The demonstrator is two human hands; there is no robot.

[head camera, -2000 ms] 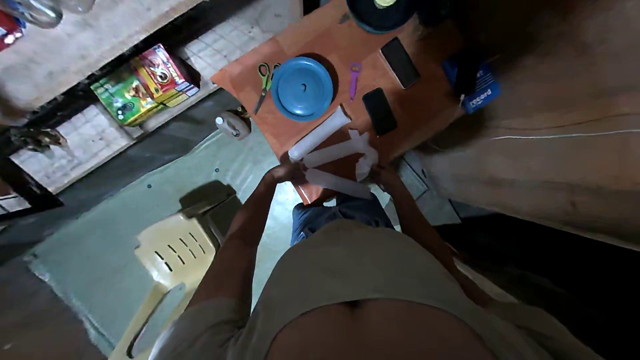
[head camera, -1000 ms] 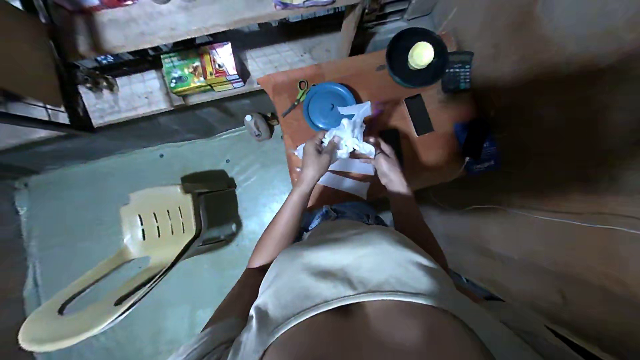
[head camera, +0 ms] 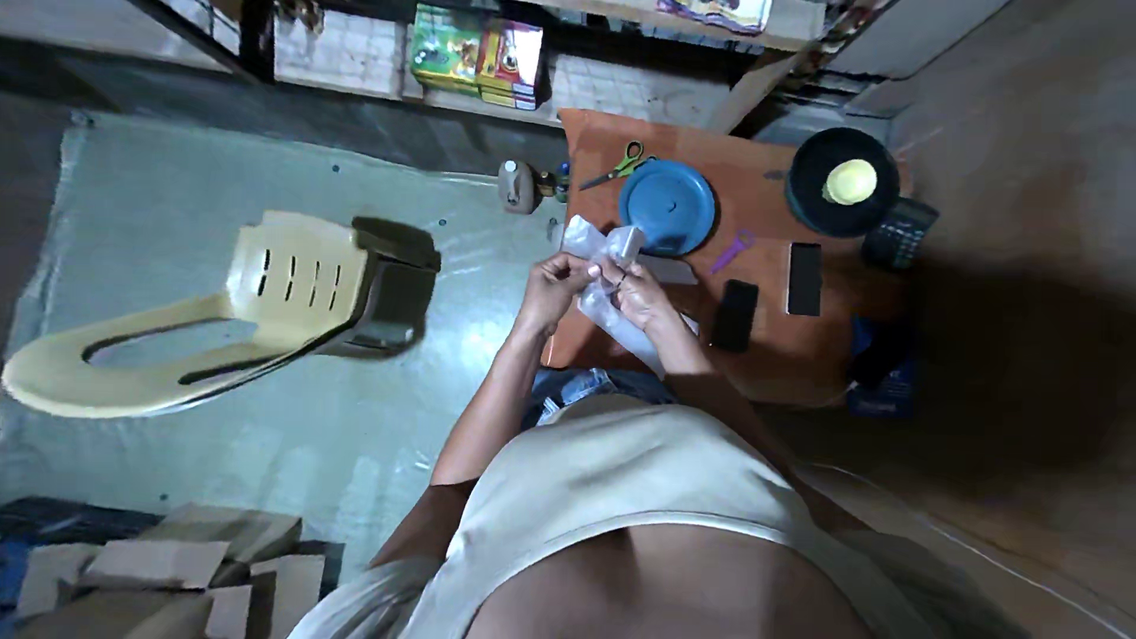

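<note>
My left hand pinches a translucent white plastic bag over the near left part of the orange table. My right hand grips the same plastic close beside it, thumbs and fingertips nearly meeting. More strips of white plastic lie below and behind the hands. Just beyond them sits a round blue lid. Green-handled scissors lie at its left, and purple scissors at its right.
On the orange table are two dark phones, a black bowl with something yellow in it, and a calculator. A cream plastic chair stands left, cardboard boxes lower left, a shelf with packets behind.
Both hands, apart at the ends of the plastic strips two seconds ago, are now close together on bunched plastic. The view has swung, bringing the bowl and calculator fully in.
</note>
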